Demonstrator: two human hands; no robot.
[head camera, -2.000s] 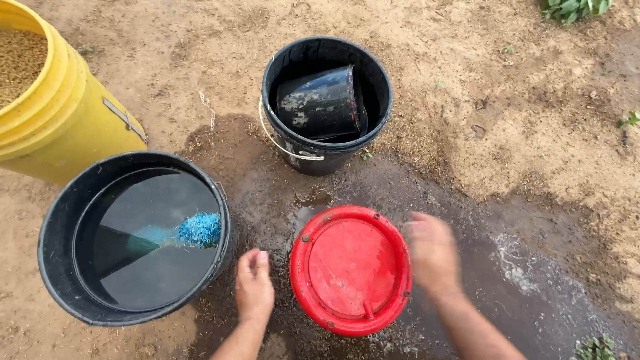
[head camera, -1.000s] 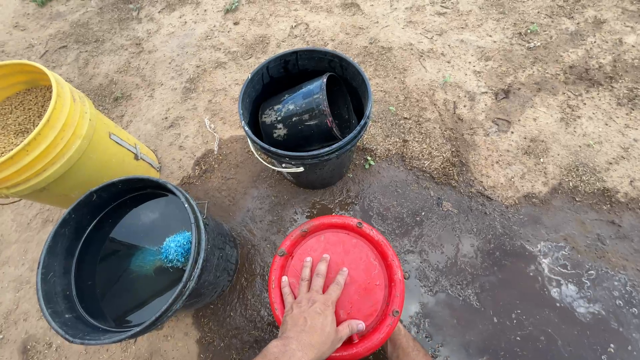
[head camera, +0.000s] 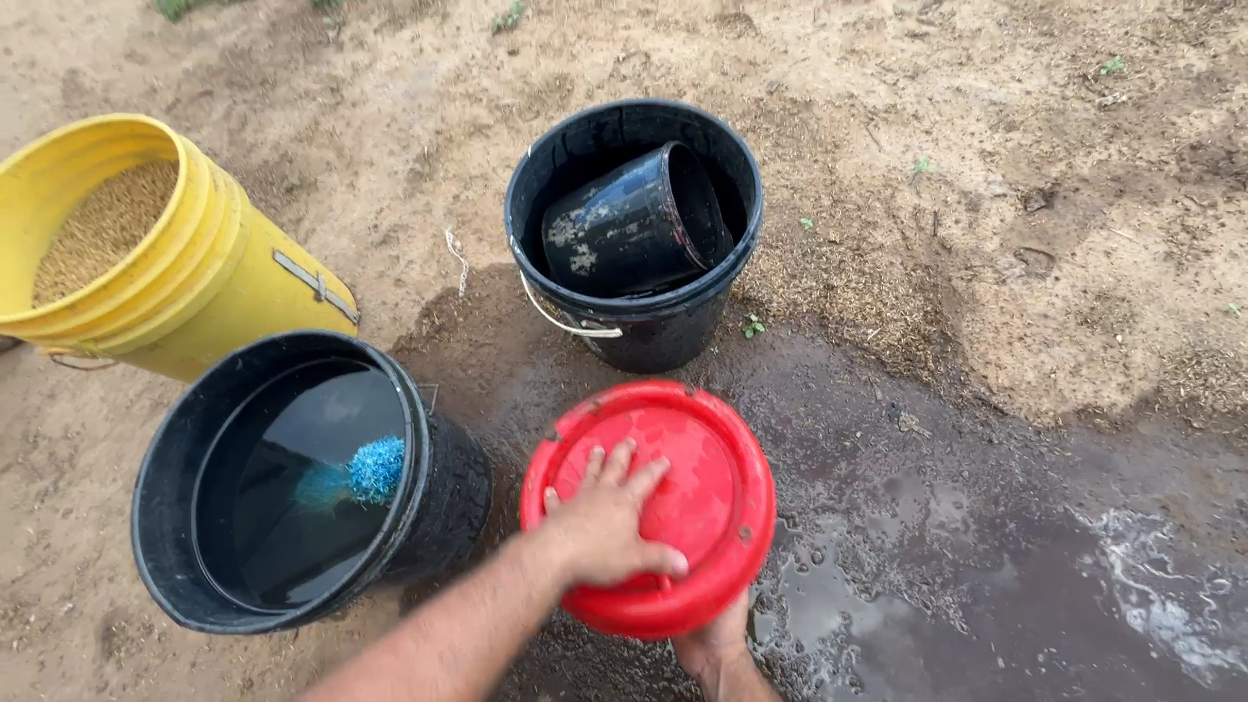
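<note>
A round red plastic piece (head camera: 682, 458), with a raised rim and a flat disc face, is between my hands at the lower middle. My left hand (head camera: 604, 522) lies spread on its face, fingers apart. My right hand (head camera: 717, 634) is under its lower right edge, its fingers hidden beneath. To the left, a black bucket (head camera: 156, 507) holds water with a blue scrubbing mesh (head camera: 376, 470) partly above the surface. Behind the red piece, another black bucket (head camera: 643, 327) with a white handle (head camera: 575, 324) has a smaller black container (head camera: 619, 229) lying tilted inside.
A yellow bucket (head camera: 234, 273) with grain (head camera: 112, 229) inside stands at the upper left, close to the water bucket. Wet, muddy ground with a puddle (head camera: 936, 595) spreads at the right. Dry sandy soil (head camera: 926, 58) lies farther back.
My left hand has come from beside the red piece onto its face. My right hand has moved from its right side to beneath its lower edge.
</note>
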